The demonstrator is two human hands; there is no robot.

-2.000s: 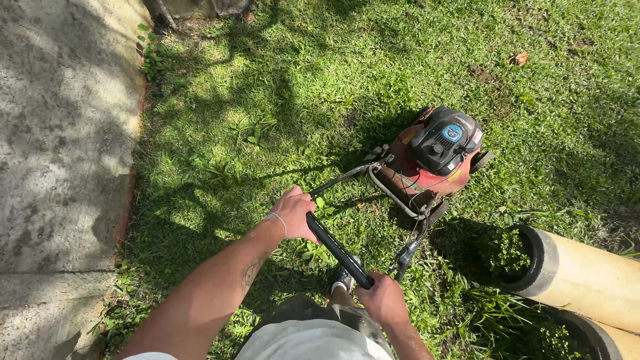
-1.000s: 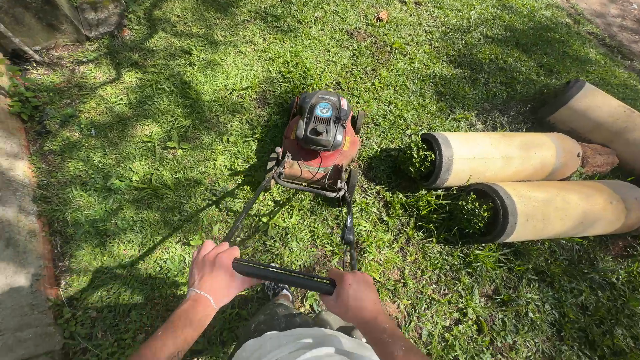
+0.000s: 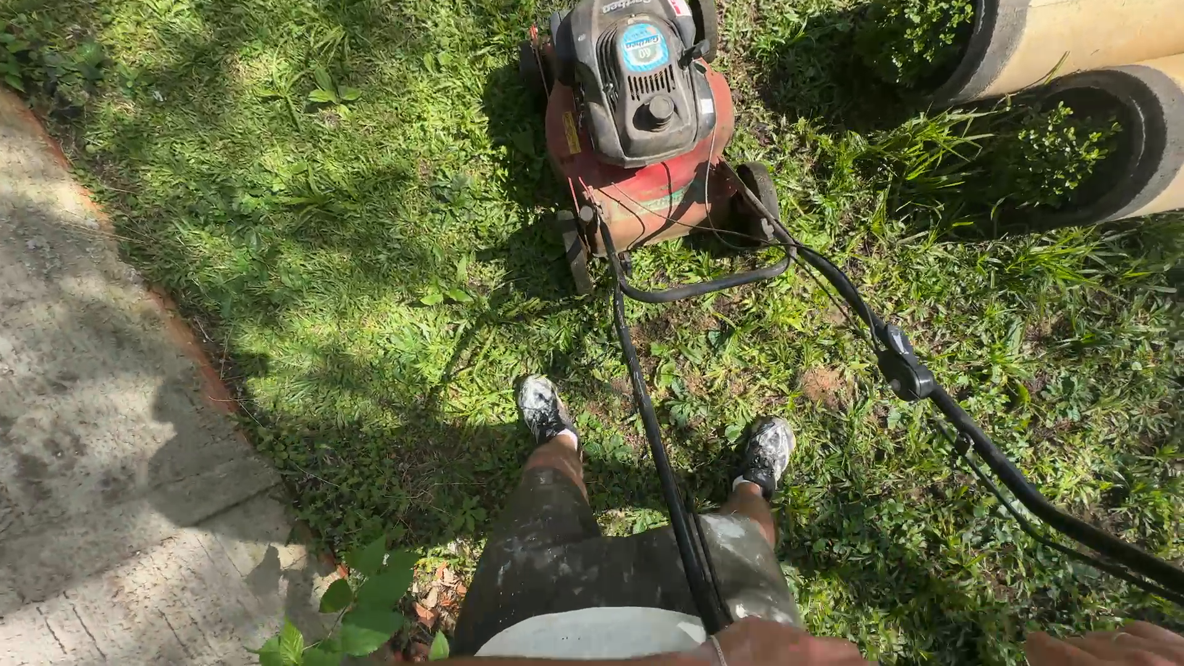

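A red lawn mower [image 3: 643, 190] with a black engine cover [image 3: 647, 88] stands on the grass at the top middle, ahead of my feet. Its black tubular handle [image 3: 652, 416] runs back toward me on both sides, with a black lever housing [image 3: 905, 365] on the right tube. My left hand [image 3: 786, 645] is at the bottom edge, by the rear of the handle. At the lower right corner, only part of my right hand [image 3: 1105, 647] shows. The frame cuts off the crossbar and most of both hands, so their grip is hidden.
Two large pale pipes [image 3: 1091, 42] lie at the upper right, plants growing at their dark open ends. A concrete path [image 3: 111, 444] borders the grass on the left. A leafy plant [image 3: 370, 592] stands near my leg at the lower left. My shoes [image 3: 766, 453] are on the grass.
The mower is now closer to me, its handle spreading wide across the view. Both hands, on the crossbar a second ago, have dropped to the bottom edge. The view has tilted down.
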